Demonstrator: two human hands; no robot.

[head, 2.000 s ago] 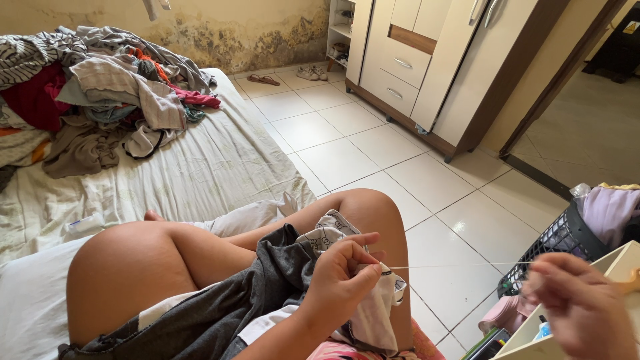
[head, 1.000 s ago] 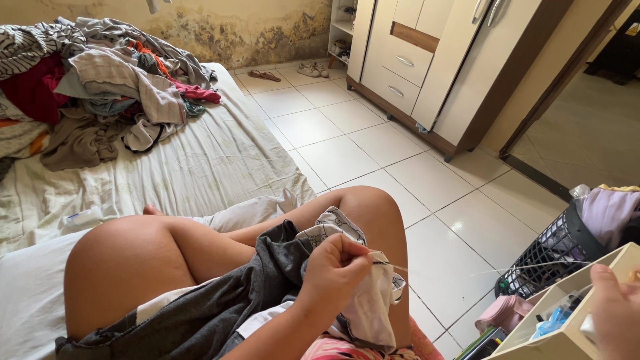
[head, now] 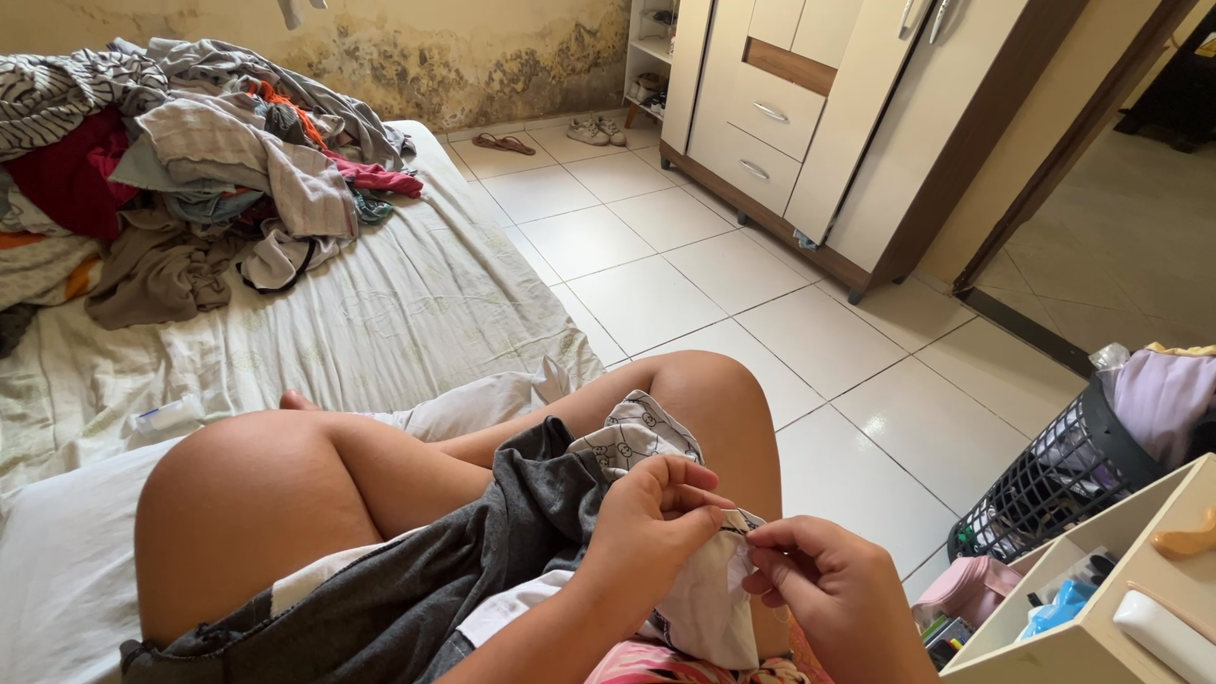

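Observation:
A garment of dark grey fabric point(head: 475, 541) with white printed parts point(head: 708, 589) lies across the person's lap. My left hand point(head: 660, 522) pinches the upper edge of the white cloth between thumb and fingers. Close beside it on the right, my right hand point(head: 807, 570) has its thumb and forefinger closed at the same edge, by a dark line of trim or stitching. In the earlier frames a thin thread runs between the hands; now it is hard to make out, and whether a needle is in the fingers cannot be seen.
A heap of clothes point(head: 237, 161) lies on the bed point(head: 408, 294). At the right are a dark mesh laundry basket point(head: 1064, 475) and an open drawer point(head: 1026, 655) with small items. A wardrobe point(head: 788, 123) stands beyond the tiled floor; sandals point(head: 503, 143) and shoes point(head: 597, 131) lie near the wall.
My right hand, which was out at the right with the thread stretched from the cloth, has come back left to the cloth beside my left hand. My left hand stays at the white fabric.

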